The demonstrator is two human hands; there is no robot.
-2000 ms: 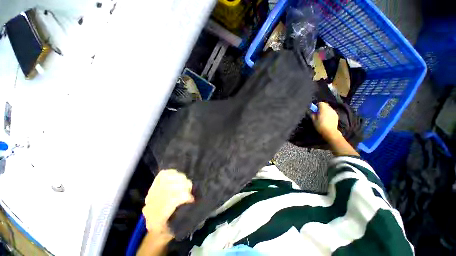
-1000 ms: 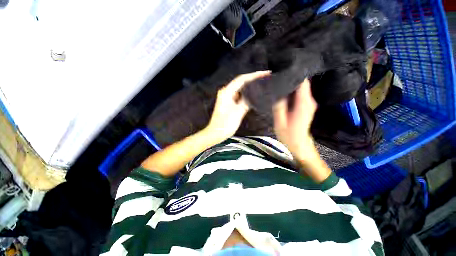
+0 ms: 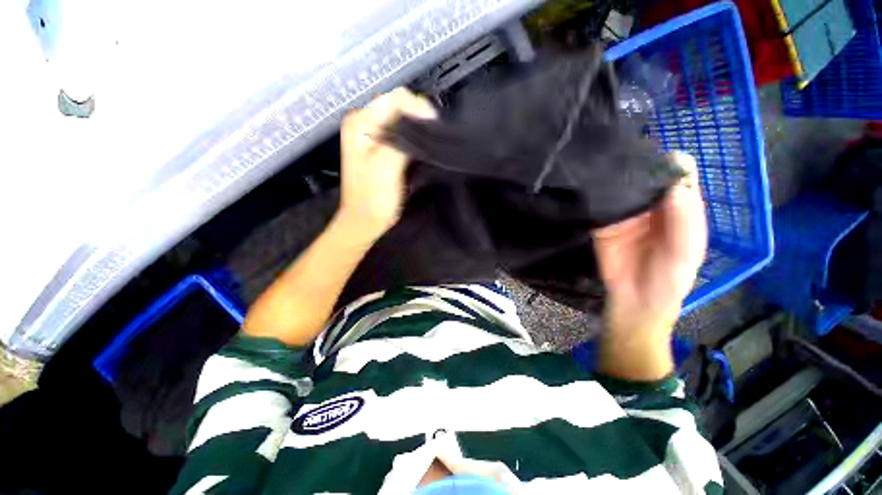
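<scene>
A dark brown-black garment panel (image 3: pixel 484 135) is stretched between my two hands above my lap, with a thin seam line running down its middle right. My left hand (image 3: pixel 377 160) grips its left edge near the table's front edge. My right hand (image 3: pixel 658 247) holds its right end beside the blue crate, with the thumb side at the cloth edge. The panel is slightly blurred. More dark cloth hangs below it over my lap, and I cannot tell where one piece ends and the other begins.
The white sewing table (image 3: pixel 193 106) with a ruler-marked front edge lies at the upper left. A blue crate (image 3: pixel 764 193) stands at the right with clear plastic in it. Another blue crate rim (image 3: pixel 155 319) shows at the lower left. A metal frame stands at the lower right.
My hands have moved apart from close together over the lap and now spread the dark panel between them. The view has shifted, showing more floor at the right.
</scene>
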